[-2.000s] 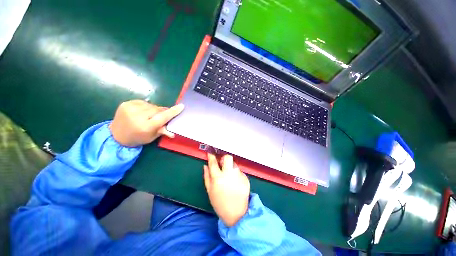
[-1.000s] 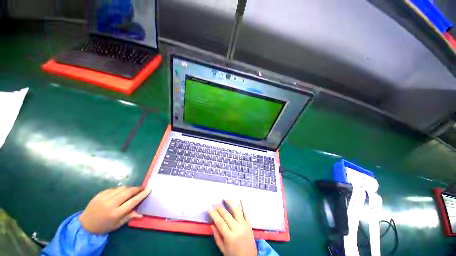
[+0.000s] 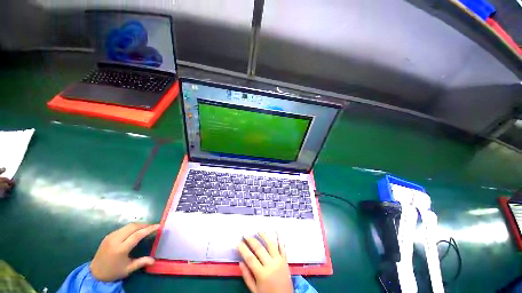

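Note:
An open silver-grey laptop (image 3: 194, 233) with dark keys lies on a red carrier tray (image 3: 214, 268) in front of me. Its screen (image 3: 252, 134) shows a green window over a desktop. A thin black cable (image 3: 337, 198) meets its right side. My left hand (image 3: 121, 250) rests at the front left corner, thumb and fingers apart at the tray's edge; it holds nothing visible. My right hand (image 3: 264, 264) lies with its fingertips on the touchpad, fingers slightly spread, holding nothing visible.
A darker laptop (image 3: 123, 86) stands on another red tray at the back left. A blue box (image 3: 384, 189) with white label strips (image 3: 407, 240) and a black scanner (image 3: 388, 232) lie at the right. A white paper (image 3: 14, 150) and part of another person's hand (image 3: 5, 184) show at the left edge.
My right hand has moved from the front edge of the tray onto the touchpad. My left hand has slid off the laptop's corner. The view has tilted up, showing the laptop behind.

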